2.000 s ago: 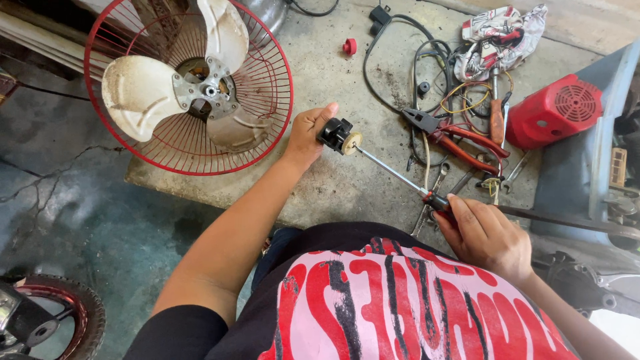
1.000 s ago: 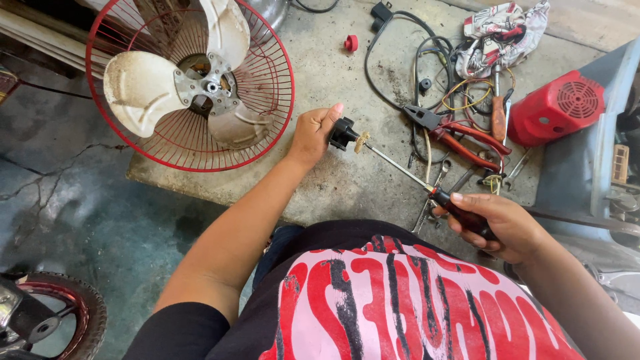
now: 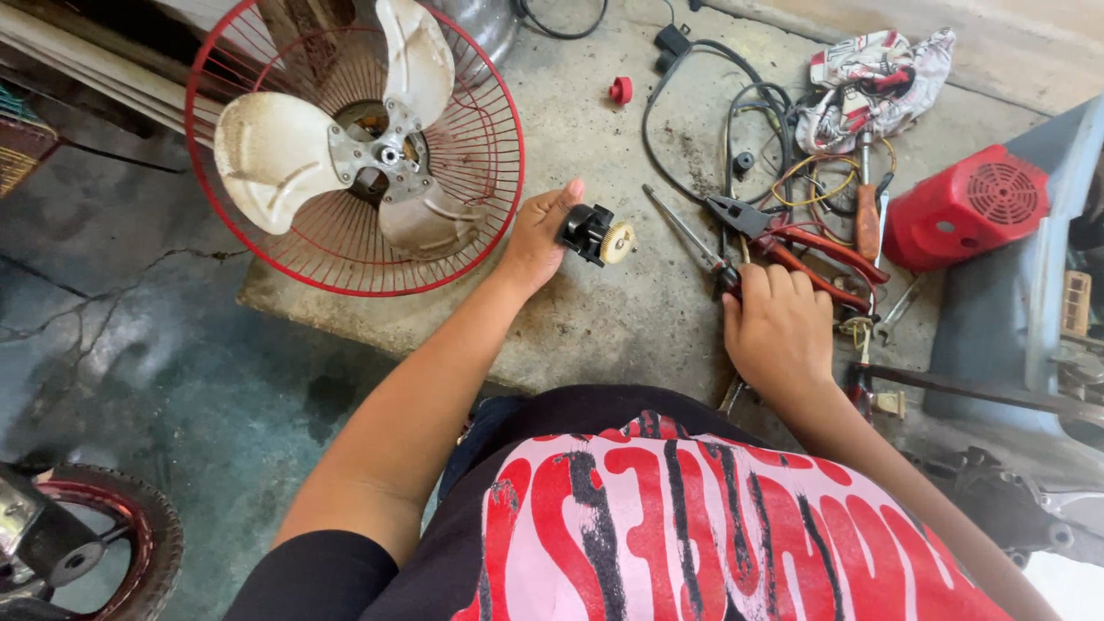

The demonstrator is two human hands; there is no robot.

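My left hand holds a black plastic gear housing, with a cream plastic gear wheel on its right side. My right hand is over the handle of a screwdriver, whose shaft points up and left along the concrete slab; its fingers are partly hidden from above. Just beyond that hand lie combination pliers with red handles. Left of my left hand stands a fan's red wire guard with dirty white fan blades in front of it.
On the concrete slab lie a small red knob, a black power cord, a crumpled printed cloth and an orange-handled screwdriver. A red plastic motor cover is beside a blue-grey bin. A wheel stands lower left.
My right hand has moved the screwdriver away from the gear housing and up and right, down beside the pliers. My left hand still holds the housing.
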